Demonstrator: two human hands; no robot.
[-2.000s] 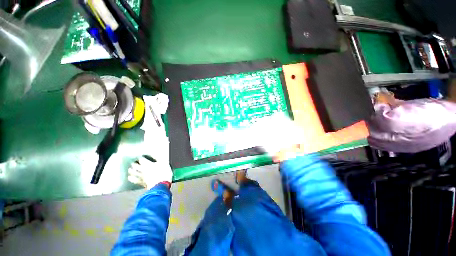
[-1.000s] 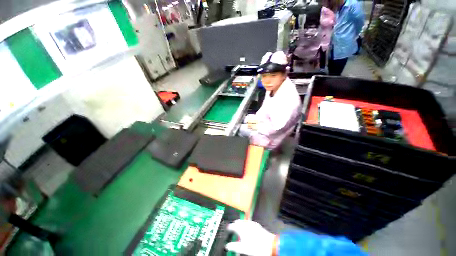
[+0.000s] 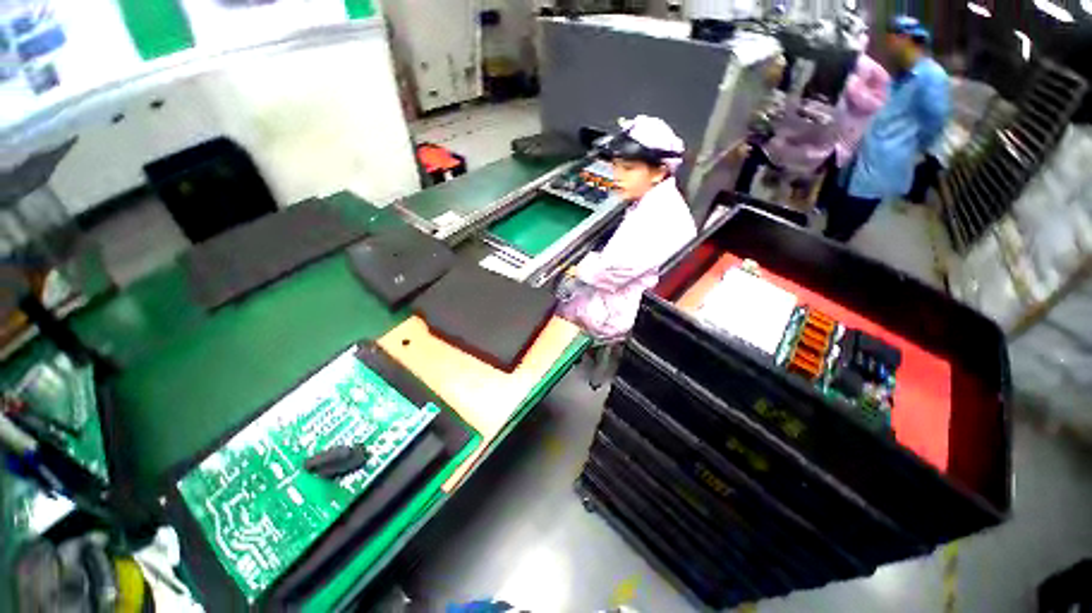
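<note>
A large green circuit board [image 3: 281,479], solder side up with pale tracks, lies on a black mat [image 3: 449,422] on the bench. A small dark oval object [image 3: 337,461], perhaps a brush, rests on the board near its front edge. A thick dark strip [image 3: 381,509] runs along the board's near side. Neither of my hands is in view; only a sliver of blue cloth, perhaps my sleeve, shows at the bottom edge.
An orange liner sheet [image 3: 443,374] and a black foam pad [image 3: 489,311] lie beyond the board. Conveyor rails [image 3: 563,246] and a seated person [image 3: 641,252] are behind. Stacked black totes [image 3: 719,461] stand right, the top one holding a component-side-up board [image 3: 826,347]. Cup and tools are lower left.
The view has swung up and right from the bench, then shifted so more of the board and tote stack shows. My gloved right hand, beside the board earlier, has left the picture.
</note>
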